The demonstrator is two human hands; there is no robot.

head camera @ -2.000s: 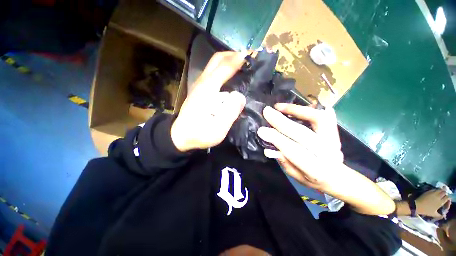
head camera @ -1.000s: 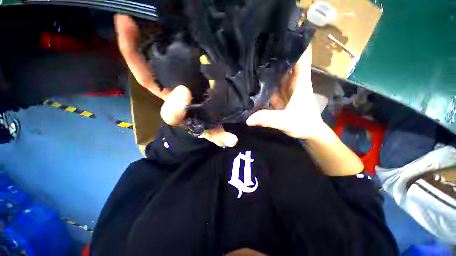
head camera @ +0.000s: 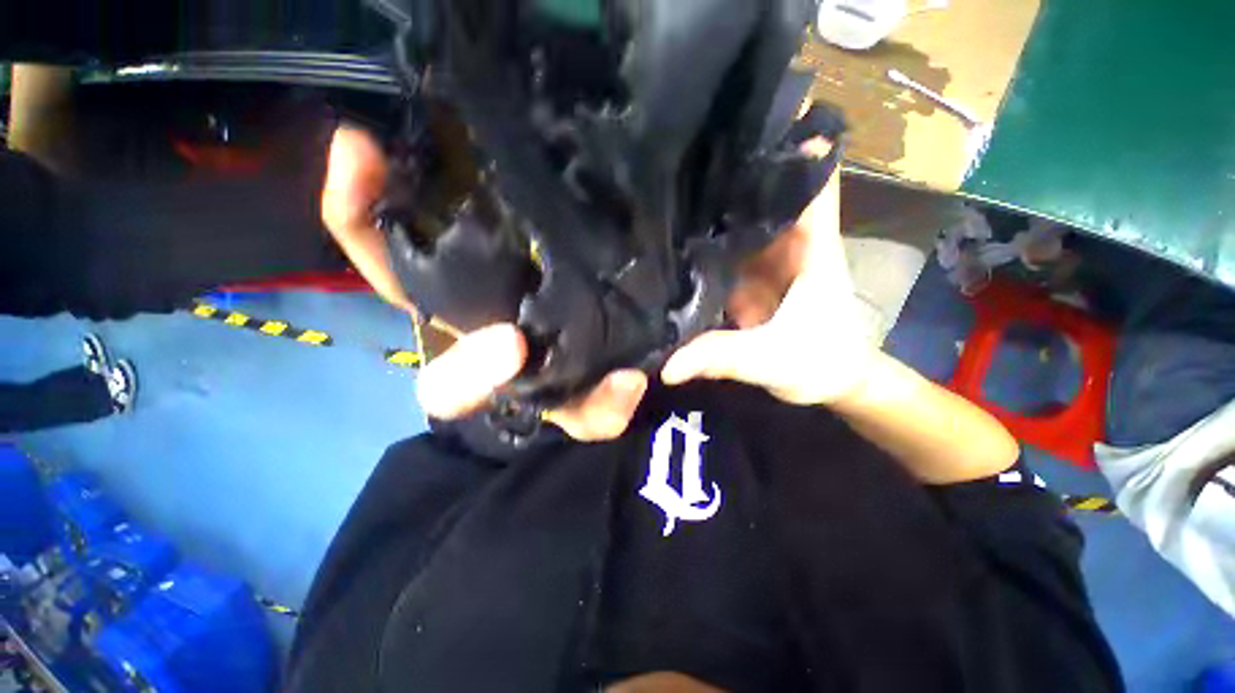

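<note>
A large spiky black assembly [head camera: 596, 203] is held up close to the camera, in front of my chest, and runs off the top of the picture. My left hand [head camera: 467, 366] grips its lower left side, with thumb and fingers around the edge; part of the hand is hidden behind the black lobes. My right hand [head camera: 799, 318] grips its lower right side, with the thumb along the bottom edge and the fingers partly behind it. A small yellowish spot shows between the lobes on the left.
At the upper right, a stained cardboard pad [head camera: 921, 115] bears a white round dish [head camera: 859, 19] and a thin pale stick [head camera: 935, 98] on the green bench [head camera: 1138, 149]. A red stool [head camera: 1036, 372] stands at right, blue bins [head camera: 163, 596] at lower left. Other people's legs show at both sides.
The assembly, lower and farther from the camera two seconds ago, has been raised and turned to fill the upper middle. Since one second ago it has tilted slightly, both hands still on it.
</note>
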